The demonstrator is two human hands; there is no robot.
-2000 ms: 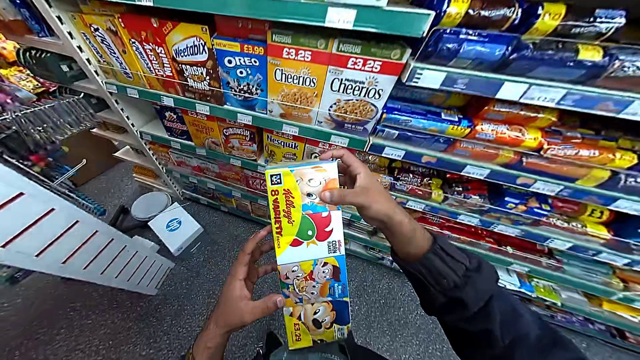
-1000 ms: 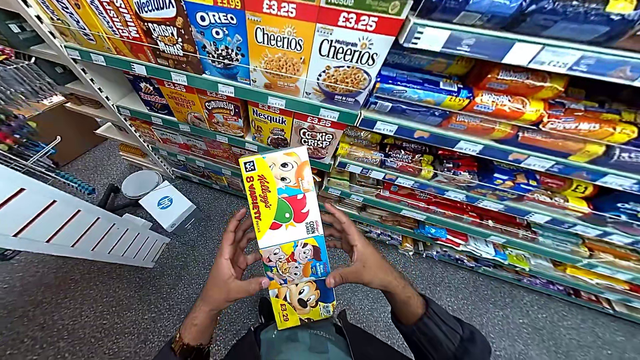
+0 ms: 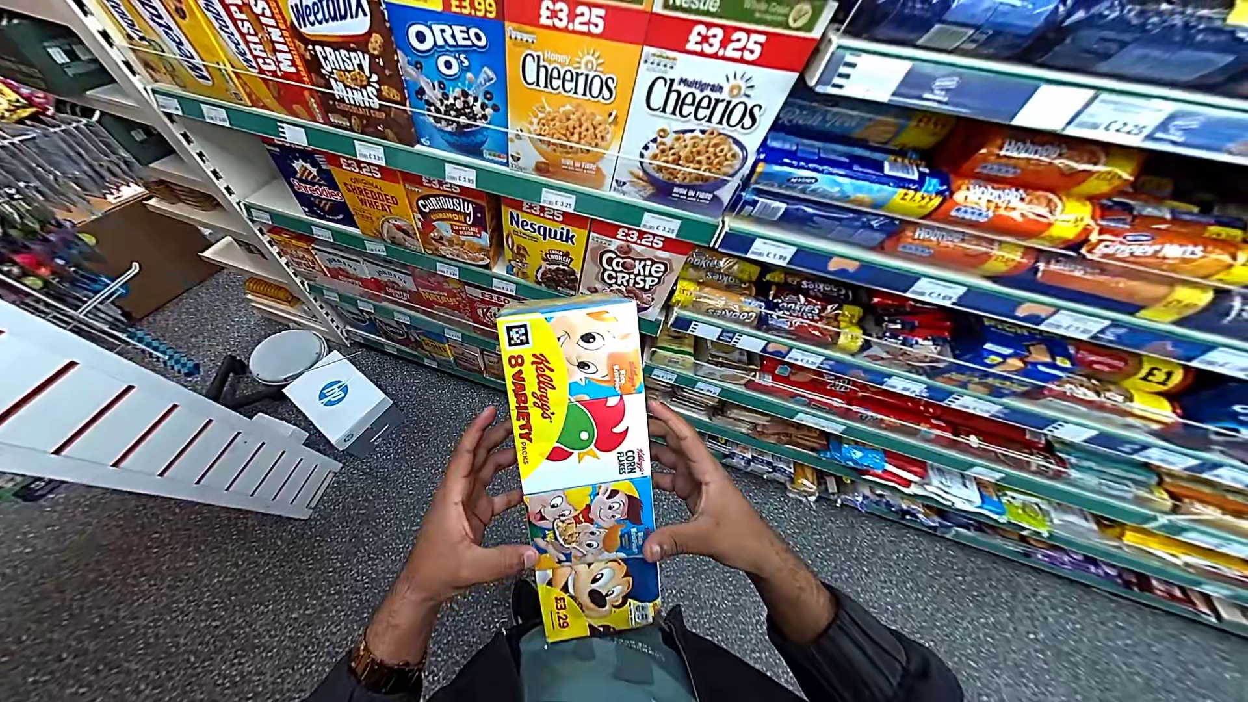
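Note:
A long Kellogg's variety pack of cereal boxes is held upright before me, its printed front facing up toward the camera. My left hand grips its left edge, the thumb against the lower part and the fingers spread alongside. On the opposite edge, my right hand holds the pack with its thumb near the lower front. The fingertips of both hands are partly hidden behind the pack. A watch is on my left wrist.
Cereal shelves stand ahead, with biscuit shelves to the right. At left are a white slotted panel, a white HP box and a round-topped object on the speckled floor.
My right hand has moved from the pack's upper front down to its right edge. The pack is more upright than a second ago. The view has shifted closer to the shelves.

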